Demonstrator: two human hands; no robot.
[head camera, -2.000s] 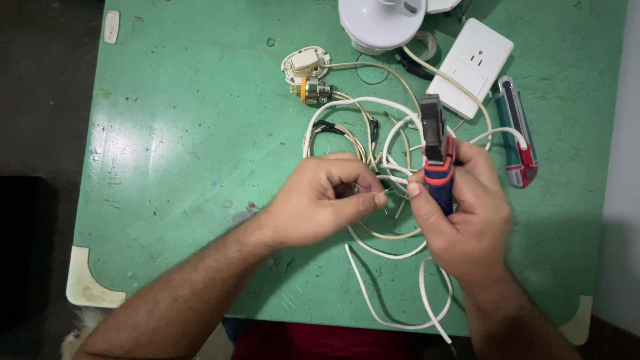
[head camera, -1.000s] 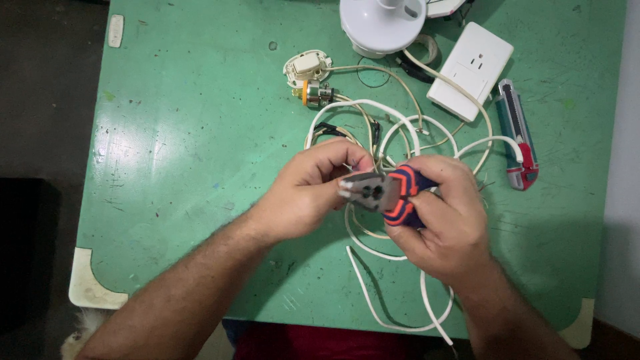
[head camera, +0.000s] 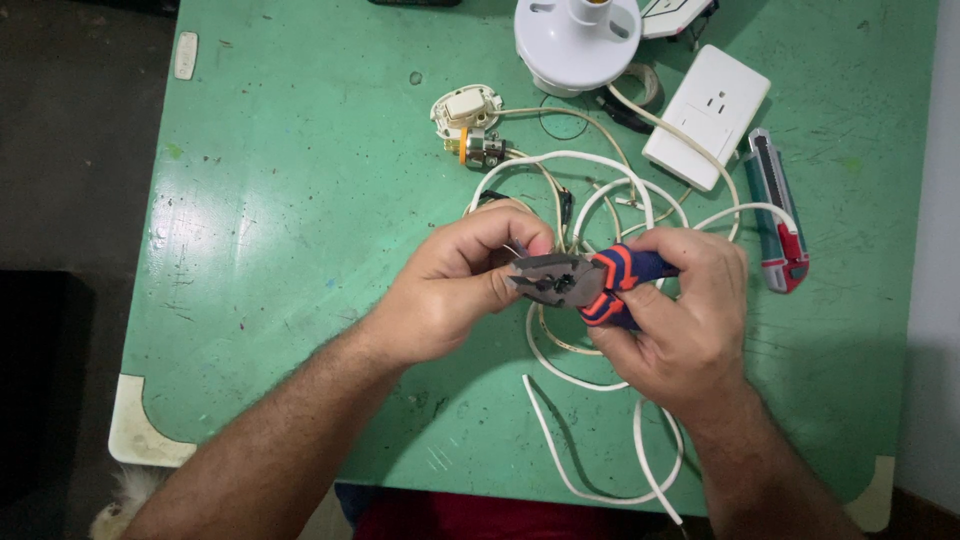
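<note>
My right hand (head camera: 679, 319) grips combination pliers (head camera: 559, 279) by their blue and orange handles, with the jaws slightly apart and pointing left. My left hand (head camera: 465, 277) pinches a thin wire (head camera: 517, 247) between thumb and forefinger, right beside the plier tips. The fingers hide most of that wire. Behind both hands lies a tangle of white electrical cable (head camera: 559, 156), and a loose loop of it (head camera: 551, 450) reaches toward the near table edge. A metal part with an orange ring (head camera: 480, 148) sits by an oval cream switch (head camera: 465, 109), above the left hand.
A white lamp holder (head camera: 574, 45) stands at the back of the green table (head camera: 300, 187), near a roll of tape (head camera: 645, 86). To its right are a white outlet plate (head camera: 709, 116) and a utility knife (head camera: 776, 217). Another white fitting (head camera: 671, 15) lies at the top edge.
The pliers pointed away from me two seconds ago; my right hand has turned them to point left, at the left fingertips. My left hand stays in about the same place.
</note>
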